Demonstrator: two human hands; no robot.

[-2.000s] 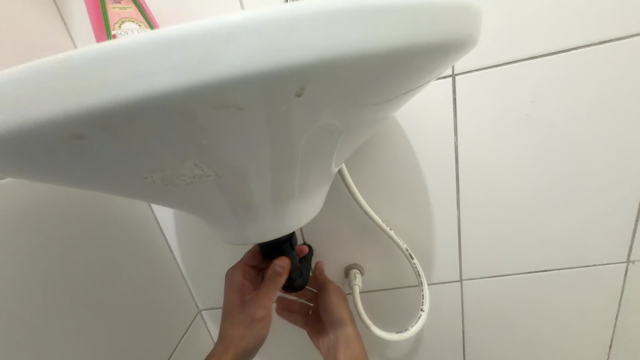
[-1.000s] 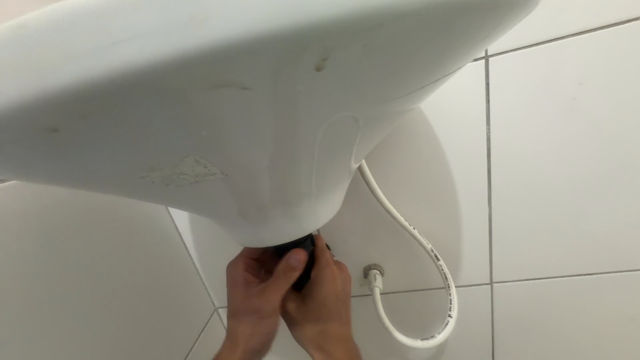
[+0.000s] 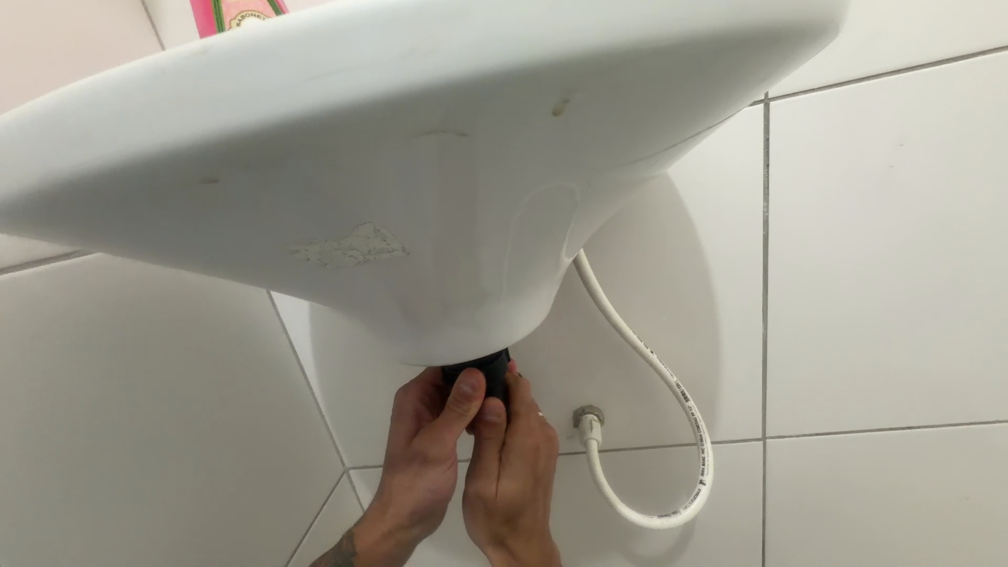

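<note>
A black plastic drain fitting (image 3: 494, 373) sticks out below the underside of a white ceramic washbasin (image 3: 441, 189). My left hand (image 3: 429, 433) grips it from the left, its thumb pressed on the front. From the right my right hand (image 3: 512, 465) closes around the same fitting, thumb up beside the left thumb. The two hands nearly touch, and their fingers cover most of the fitting's lower part and its back.
A white flexible hose (image 3: 677, 378) loops down from behind the basin to a metal wall connection (image 3: 588, 416), right of my hands. White wall tiles (image 3: 882, 260) stand behind. A pink package (image 3: 236, 12) with writing rests above the basin's rim.
Two seconds ago my right hand was lower and more open beside the fitting, with more black showing. Now it is up against the fitting, close to my left hand.
</note>
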